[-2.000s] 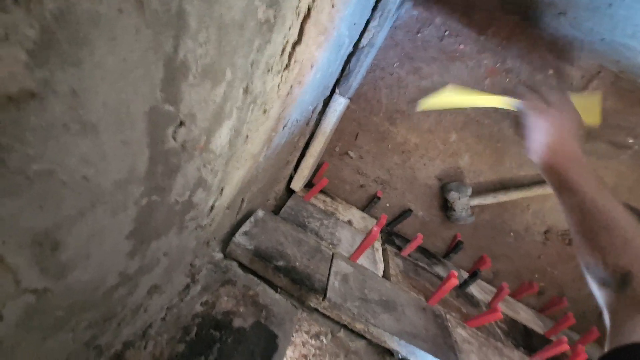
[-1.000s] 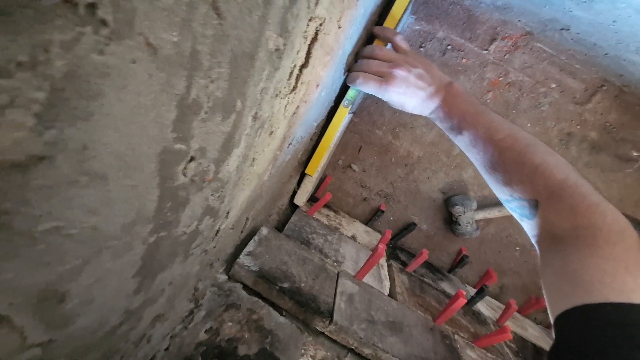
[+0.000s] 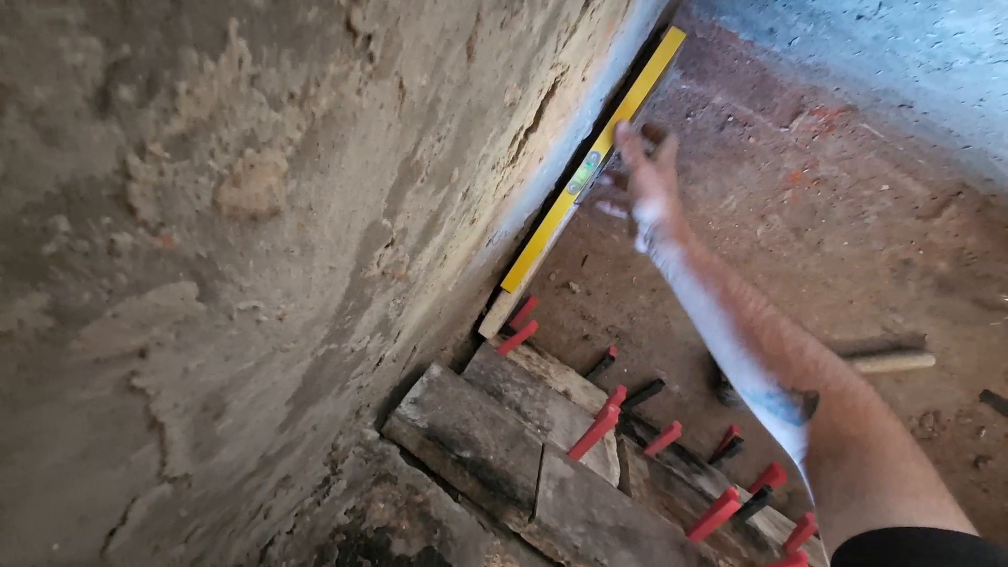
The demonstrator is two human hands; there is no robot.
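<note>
A yellow spirit level (image 3: 551, 224) lies along a narrow wooden strip (image 3: 496, 316) at the foot of the wall, its green vial near the middle. My right hand (image 3: 650, 169) is just right of the level, slightly blurred, its fingers apart and not wrapped around it. One fingertip overlaps the level's edge; whether it touches cannot be told. My left hand is not in view. Below the strip, red wedges (image 3: 594, 433) and black wedges (image 3: 643, 394) stick out around grey stone-like slabs (image 3: 476, 441).
A rough plastered wall (image 3: 276, 197) fills the left side. A hammer with a wooden handle (image 3: 894, 362) lies on the dirt floor (image 3: 866, 260), its head partly hidden behind my forearm. A pale blue wall (image 3: 890, 71) stands at the upper right.
My right hand first carried the level over the floor, then held it against the strip by the wall. Now its grip is released and the hand has drawn slightly away, while the level stays there.
</note>
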